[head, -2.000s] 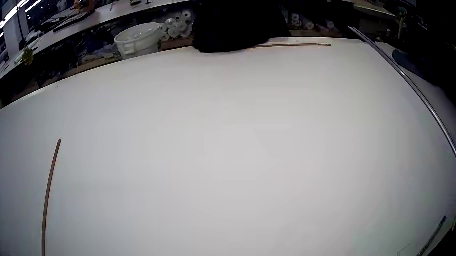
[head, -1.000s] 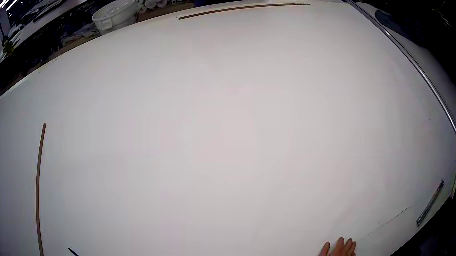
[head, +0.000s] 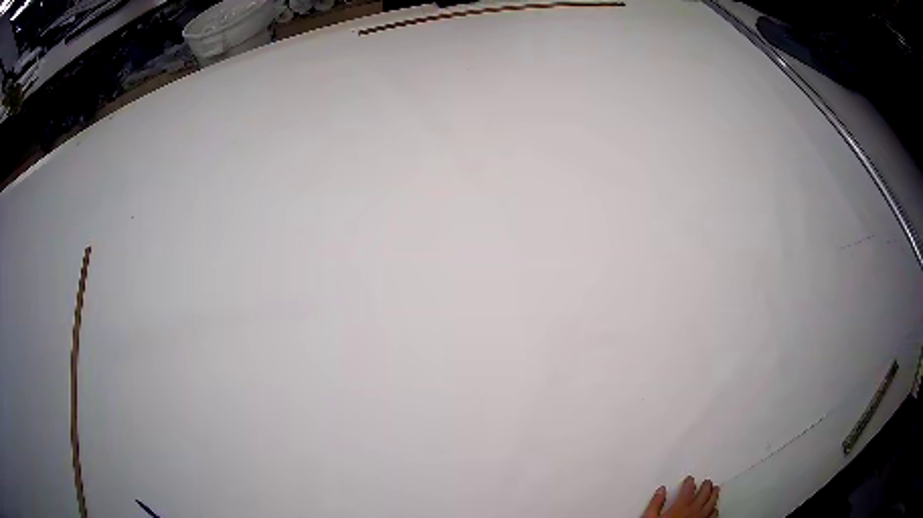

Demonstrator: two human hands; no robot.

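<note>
White table paper [head: 445,263] fills most of the view and carries a faint thin line at the lower right. My right hand [head: 685,499] lies palm down on the paper at the bottom edge, right of centre, beside the near end of that line. Its fingertips are a little apart, nothing shows in them, and the rest is cut off by the frame. My left hand is out of view. A small dark pointed thing, possibly a pen [head: 148,508], enters at the bottom left; what lies below it is cut off.
A long brown ruler [head: 74,364] lies at the left; another wooden ruler [head: 491,11] lies along the far edge. A patterned greenish bar [head: 870,408] lies at the near right edge. A metal rail [head: 845,137] crosses the right end. A white bucket [head: 229,30] stands beyond the far edge.
The view has tilted down since the earliest frame, and the dark figure at the far edge is gone. My right hand and the dark pointed thing have come into view; both barely moved in the last second.
</note>
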